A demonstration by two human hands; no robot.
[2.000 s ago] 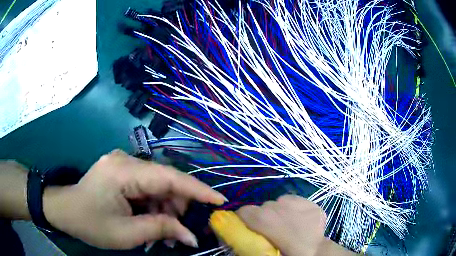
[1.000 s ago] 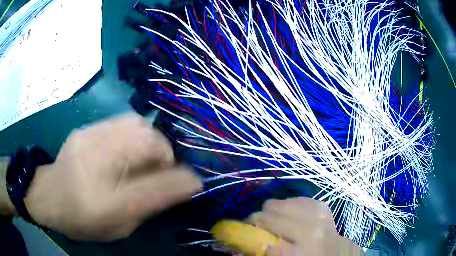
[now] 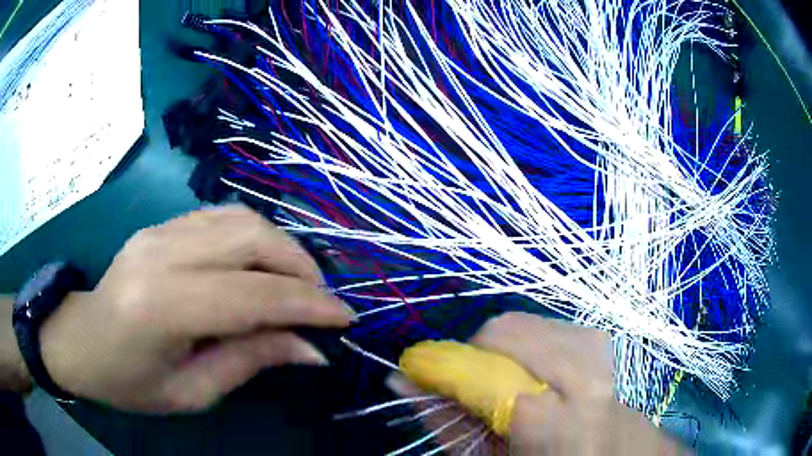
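Note:
My left hand (image 3: 182, 312), with a dark band on its wrist, is at the lower left. Its thumb and fingers are pinched around a small black connector housing (image 3: 307, 331), mostly hidden by the fingers. My right hand (image 3: 543, 383), with a yellow finger cot (image 3: 472, 378), is at the lower middle. It grips a white wire (image 3: 369, 353) whose tip points at the housing; I cannot tell whether it touches. Several more white wires stick out below the cot.
A heap of white wires (image 3: 499, 232) fans over blue wires (image 3: 552, 187) and some red ones. Black housings (image 3: 191, 125) lie at the heap's left edge. A white wiring drawing (image 3: 80, 116) lies at the upper left on the green bench (image 3: 165, 191).
My left hand moved from beside the heap's edge and has closed its fingers near the right hand. The right hand has risen slightly, and a white wire now shows between the hands.

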